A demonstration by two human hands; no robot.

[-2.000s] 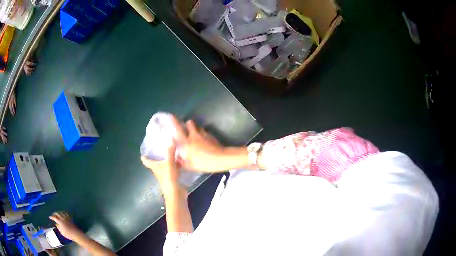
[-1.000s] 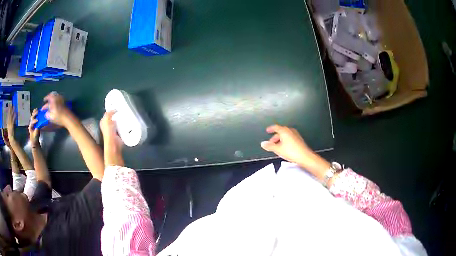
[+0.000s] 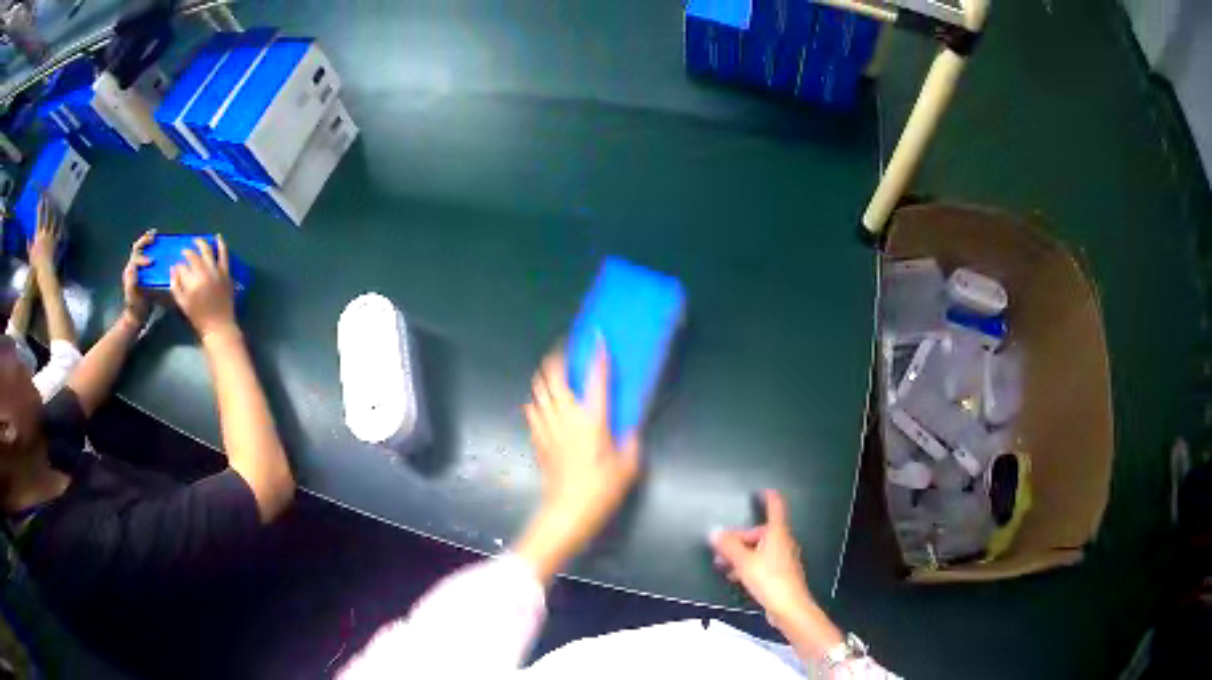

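A blue retail box [image 3: 627, 339] is at the middle of the dark green bench, slightly blurred. My left hand [image 3: 581, 445] holds its near end, with fingers along its left side and near edge. A white oval device [image 3: 376, 369] lies on the bench to the left, apart from my hands. My right hand [image 3: 771, 565] is near the bench's front edge, right of the box, with thumb and fingers apart and no object clearly in it.
A brown carton [image 3: 1087, 399] of loose white and grey plastic parts is at the right. Blue-and-white boxes [image 3: 286, 113] stand at the upper left, with more blue boxes [image 3: 778, 53] at the top. A coworker's hands [image 3: 200, 286] hold a blue box at the left. A pale tube post [image 3: 917, 140] stands near the carton.
My left hand has left the white device on the bench and taken hold of a blue box. My right hand is still open. The view has shifted, showing more blue boxes at the top.
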